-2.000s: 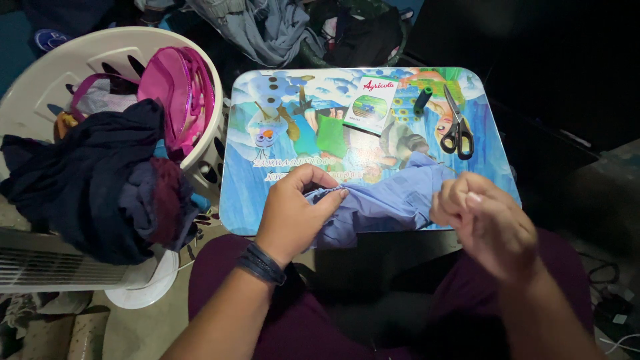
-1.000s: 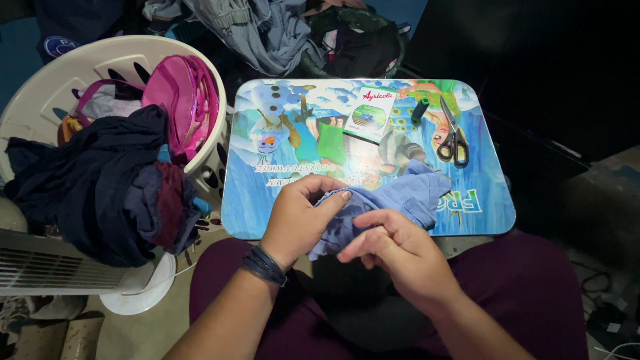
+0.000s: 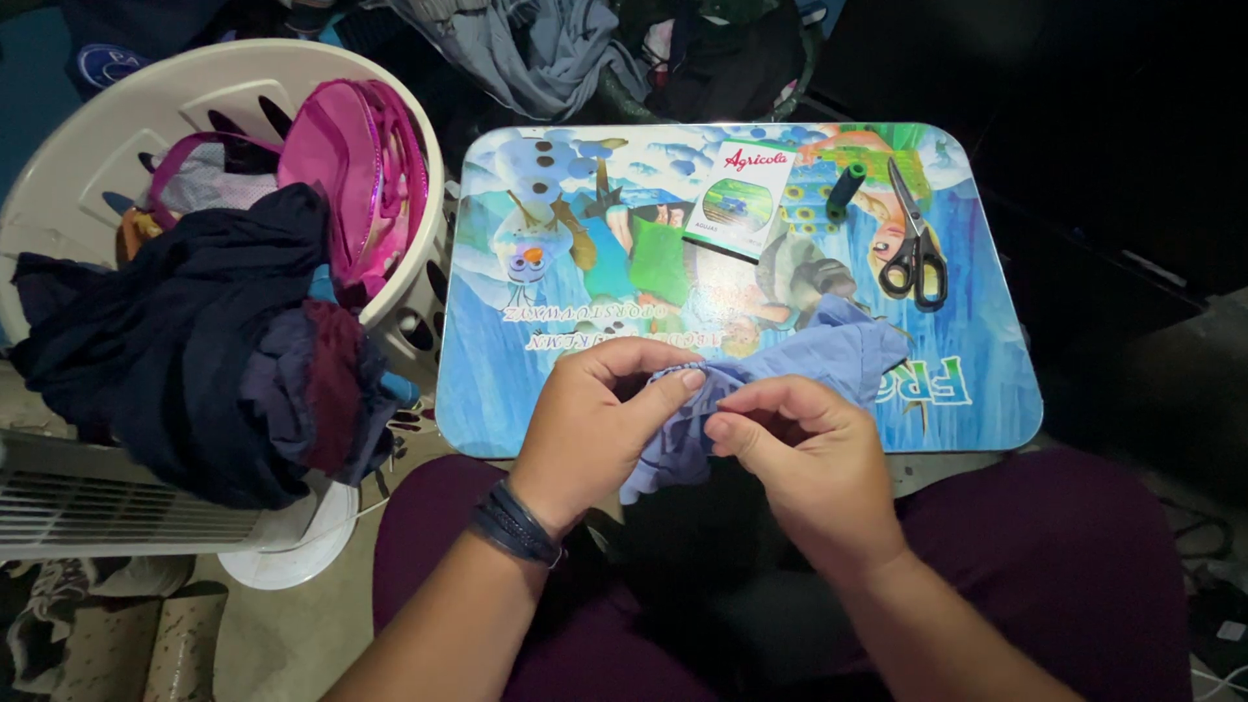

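Blue cloth [image 3: 848, 351] lies bunched over the near edge of a picture-printed tabletop [image 3: 487, 409]. My left hand [image 3: 604, 419] pinches its gathered edge between thumb and fingers. Close beside it, my right hand [image 3: 809, 448] has thumb and forefinger nearly together at the cloth; whether a needle or thread is between them cannot be told. Beyond the cloth lies a white needle packet [image 3: 738, 200] with printed writing. To its right is a dark green thread spool [image 3: 845, 190], then black-handled scissors [image 3: 914, 253] with their blades pointing away from me.
At the left, a cream plastic laundry basket [image 3: 73, 107] holds dark clothes [image 3: 185, 322] and a pink bag [image 3: 336, 175]. A pale slatted appliance [image 3: 127, 497] stands below it. More clothes [image 3: 546, 58] are heaped behind the tabletop. Shoes [image 3: 117, 624] are on the floor at the lower left.
My right hand was off to the right, raised, two seconds ago; it has come in to the cloth beside my left hand. My left hand keeps its pinch on the cloth.
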